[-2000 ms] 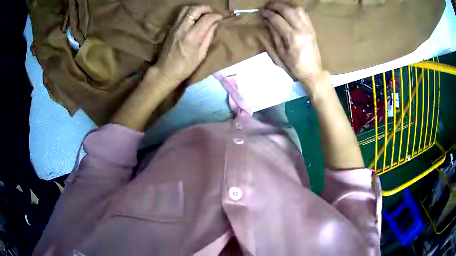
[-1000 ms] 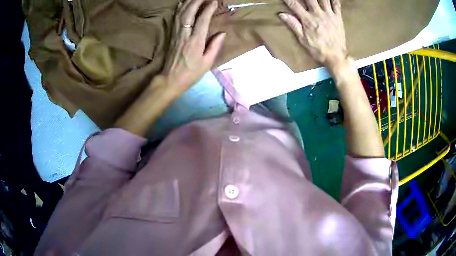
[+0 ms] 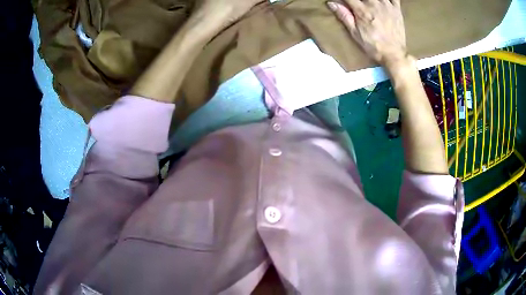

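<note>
The brown jacket body (image 3: 441, 29) lies across the table, smooth at the right and bunched in folds at the left. A shinier brown fold, possibly lining (image 3: 111, 53), shows at the left near a small white curved piece (image 3: 85, 38). My right hand (image 3: 375, 26) lies on the cloth with its fingers spread, partly cut off by the top edge. My left hand (image 3: 228, 8) is at the top edge over the cloth. Its fingertips are cut off, so I cannot tell what they touch or hold.
The white table (image 3: 305, 75) has its near edge just in front of my body. A yellow wire basket (image 3: 483, 115) with dark red items stands at the right above a green floor (image 3: 378, 155). A blue object (image 3: 483, 242) is below it. Dark cloth lies at the far left.
My left hand has moved up and forward, partly out of the picture. My right hand has moved right and flattened on the cloth. The white strip between them has mostly left the view.
</note>
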